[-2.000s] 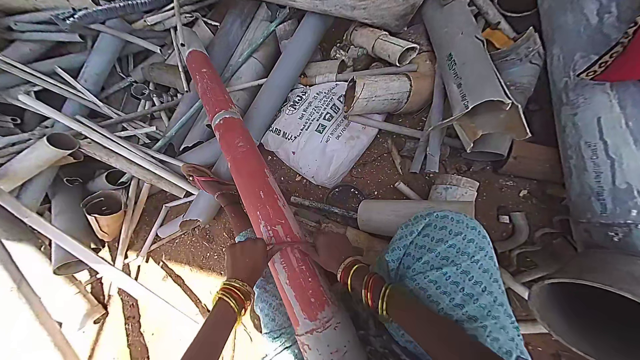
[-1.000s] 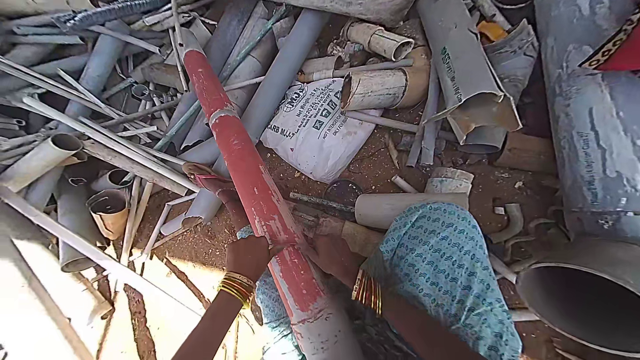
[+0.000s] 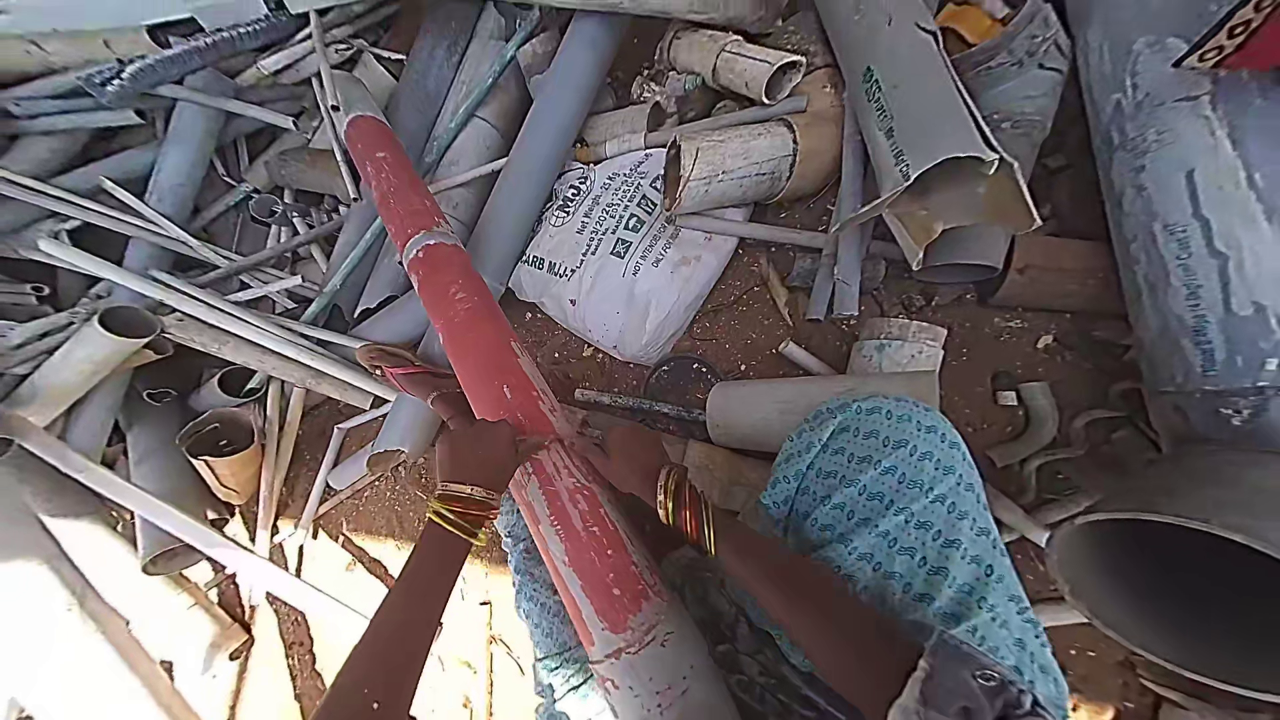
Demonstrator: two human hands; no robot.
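Observation:
A long plastic pipe with worn red paint (image 3: pixel 490 355) slants across the view from the upper left to the bottom, over my lap. My left hand (image 3: pixel 480 452) is closed at its left side, my right hand (image 3: pixel 630 458) at its right side. Between them something thin crosses the top of the pipe; both hands seem to grip its ends, but it is too blurred to name, perhaps a scraping blade. The paint is patchy and scraped below the hands, and the pipe's lower end is bare grey. My sandalled foot (image 3: pixel 415 378) shows beside the pipe, past my left hand.
Grey pipes and thin plastic strips (image 3: pixel 200 290) lie heaped at the left. A white printed sack (image 3: pixel 625 260) rests on the dirt beyond the pipe. A short grey pipe (image 3: pixel 820 408) lies by my knee. Wide pipes, one with a large open mouth (image 3: pixel 1170 590), stand at the right.

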